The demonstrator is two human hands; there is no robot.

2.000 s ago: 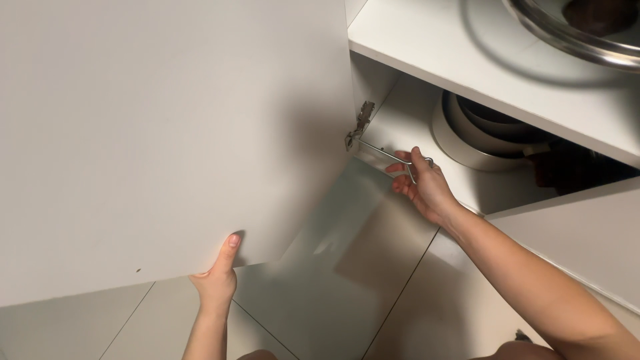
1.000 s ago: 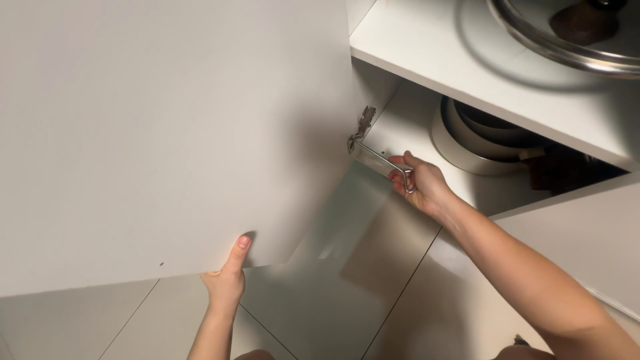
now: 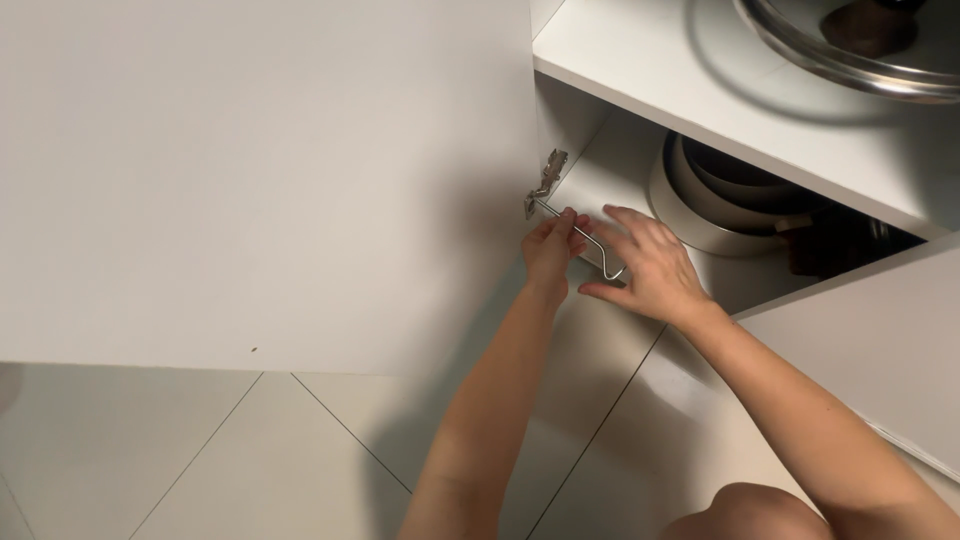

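Note:
A thin bent metal rod [image 3: 602,251], cranked at its near end, reaches up to the metal hinge [image 3: 550,180] between the white cabinet door [image 3: 262,187] and the cabinet's side wall. My left hand [image 3: 553,251] pinches the rod's shaft between thumb and fingers, a little below the hinge. Around the rod's bent end, my right hand [image 3: 649,262] is spread with thumb and fingers apart. Whether its fingers touch the rod cannot be told. The rod's tip at the hinge is small and partly hidden among the hinge's metal parts.
Nested pans [image 3: 712,202] stand on the lower cabinet floor, beside dark items in shadow. A glass pot lid [image 3: 847,52] with a steel rim is above the white shelf [image 3: 720,142]. Another white door panel [image 3: 862,337] stands at the right, over floor tiles [image 3: 225,442].
My left hand has left the door's lower edge and taken hold of the rod's shaft. My right hand, earlier closed on the rod's bent end, has opened around it.

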